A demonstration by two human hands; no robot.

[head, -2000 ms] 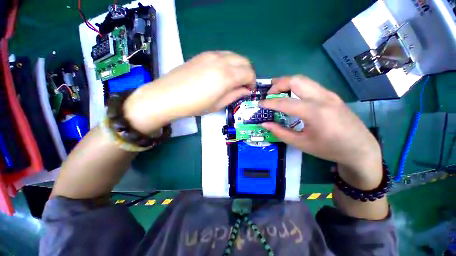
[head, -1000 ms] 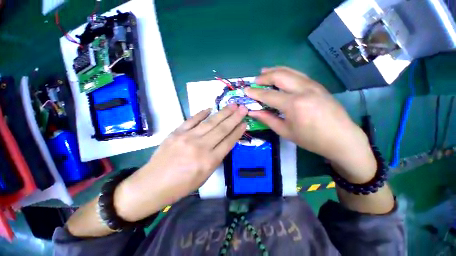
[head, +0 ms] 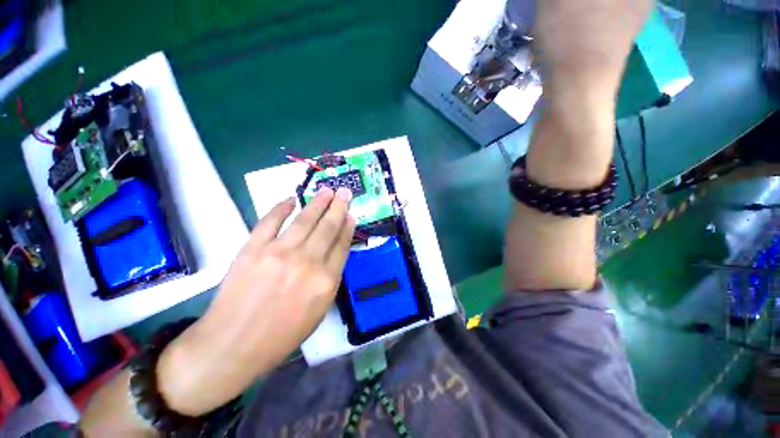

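A unit with a black housing [head: 419,292] lies on a white foam pad [head: 438,278] in front of me. Its green circuit board [head: 373,204] covers the upper half, with a dark digit display [head: 349,180]. A blue battery pack [head: 382,305] fills the lower half. My left hand [head: 286,265] comes from the lower left and holds the board down with its fingertips at the display's lower edge. My right hand [head: 590,34] is raised beside the screw feeder [head: 466,64], blurred and cut off by the top edge. Its fingers and anything in them cannot be made out.
A second open unit with a blue battery pack [head: 132,235] lies on a white foam pad [head: 209,248] at left. Another blue battery [head: 56,329] stands beyond it at the lower left. Part of another pad [head: 47,43] shows top left. A power strip [head: 631,224] lies right of my forearm.
My right hand has left the board and moved up to the right, by the feeder. My left hand stays on the board. The view has shifted right and tilted.
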